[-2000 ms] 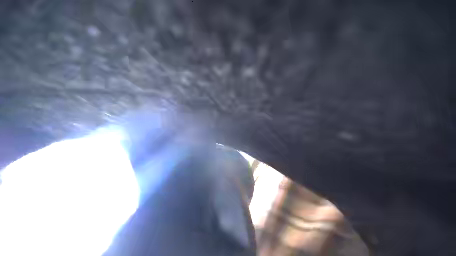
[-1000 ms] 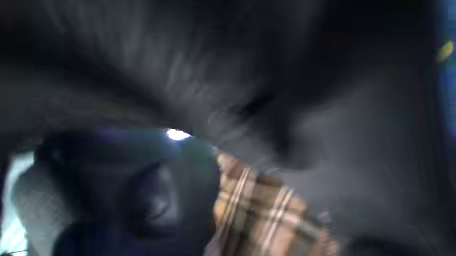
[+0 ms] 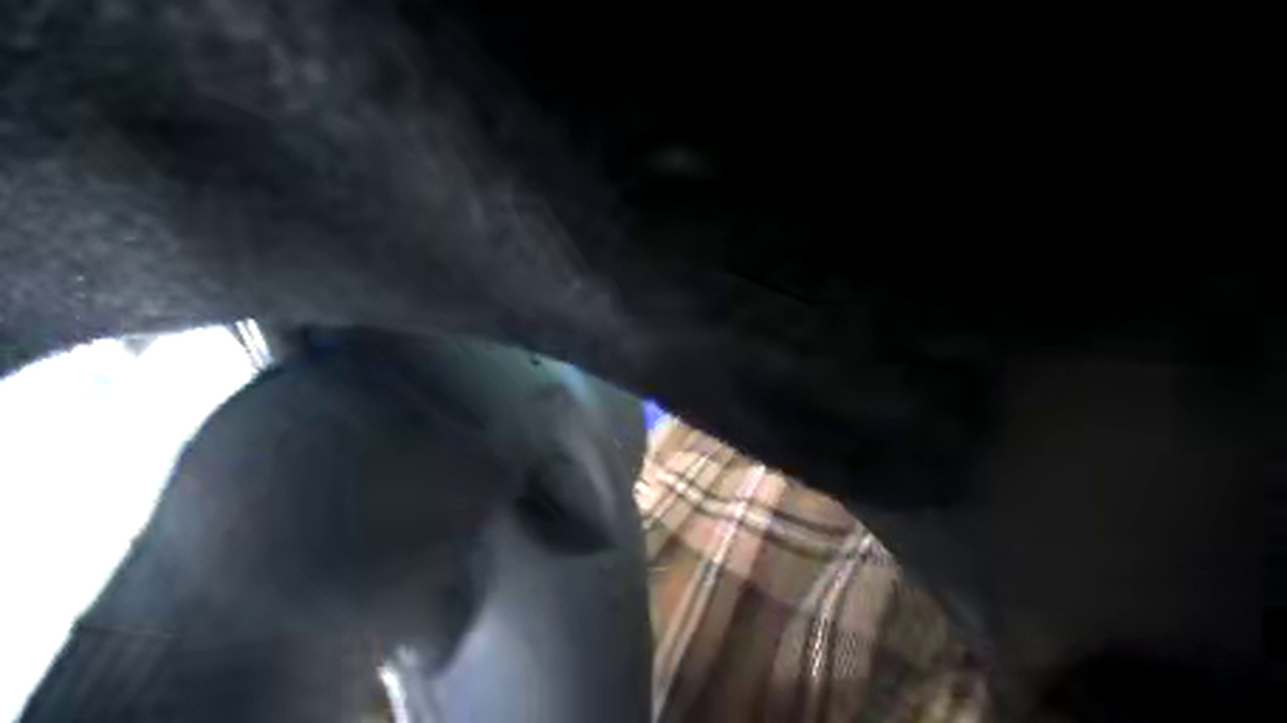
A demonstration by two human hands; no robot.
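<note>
A dark, fuzzy, blurred surface, perhaps cloth, covers the top and right of the view, very close to the camera. Below it, at the lower right of centre, shows a brown plaid cloth or garment with pale lines. Left of the plaid is a smooth grey-blue shape, too blurred to name. Neither my left hand nor my right hand can be made out.
A glaring white area fills the lower left edge. A small bright blue spot shows at the top of the plaid cloth. The right side is almost black.
The view has shifted. The white glare at the left is large again after shrinking to a small spot. The grey-blue shape is lighter than a second ago, and the plaid remains at lower right.
</note>
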